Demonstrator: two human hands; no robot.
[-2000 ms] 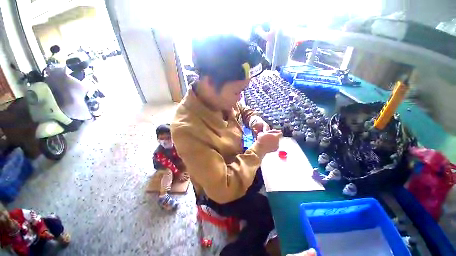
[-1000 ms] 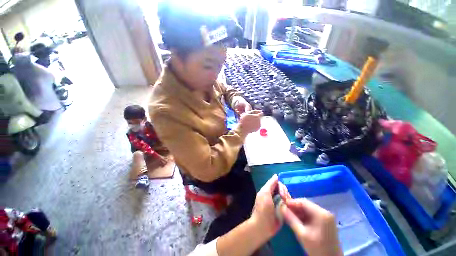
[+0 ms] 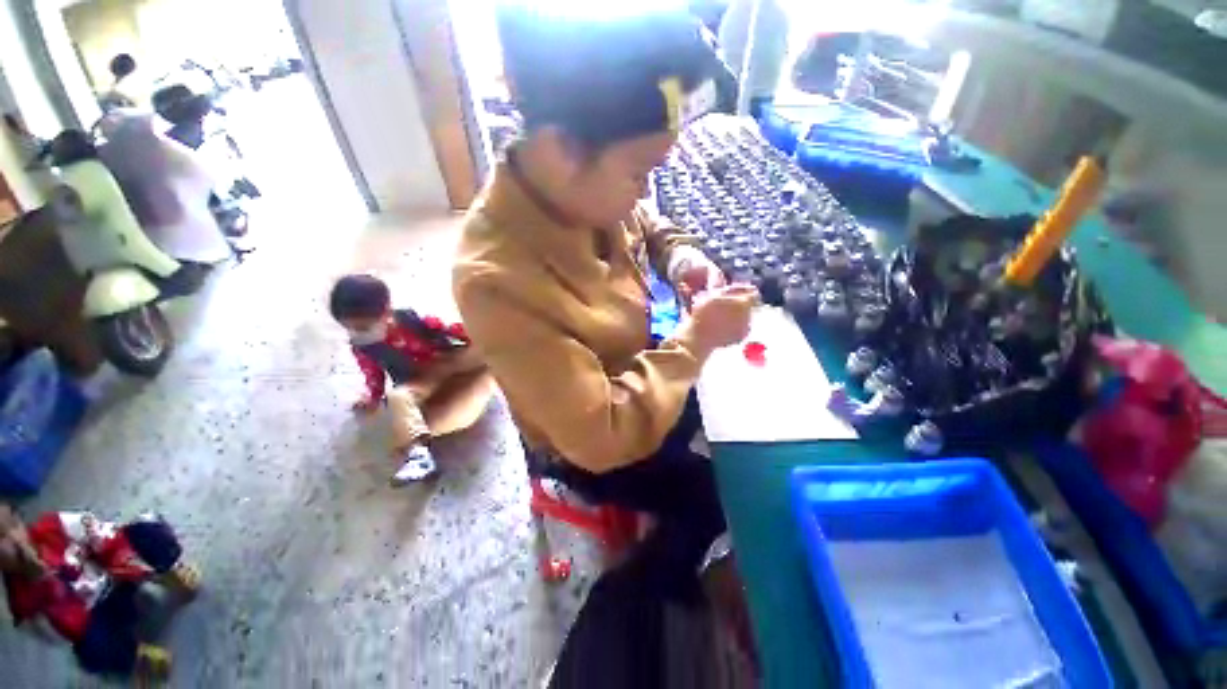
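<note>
Neither of my hands is in the picture. The blue plastic tray (image 3: 824, 572) lies on the green bench (image 3: 754, 538) in front of me, cut off by the lower edge. A white paper liner (image 3: 928, 592) lies in it, with a tiny dark speck on it. Several small grey-white figurines (image 3: 923, 438) and purple-and-white pieces (image 3: 848, 401) lie between the tray and the white work sheet (image 3: 767, 397). A red disc (image 3: 755, 353) is on that sheet.
A person in a brown jacket (image 3: 552, 323) sits at the bench's left side. Behind the tray is a black plastic bag (image 3: 989, 364) with a yellow-orange tool (image 3: 1056, 222). A pink-red bag (image 3: 1144, 431) is at right. Rows of figurines (image 3: 767, 215) stand beyond. Two children (image 3: 390, 350) sit on the floor.
My two hands, holding a small dark piece over the tray's left edge a second ago, are out of the picture. The view has shifted. The child near the stool leans differently, with head lowered.
</note>
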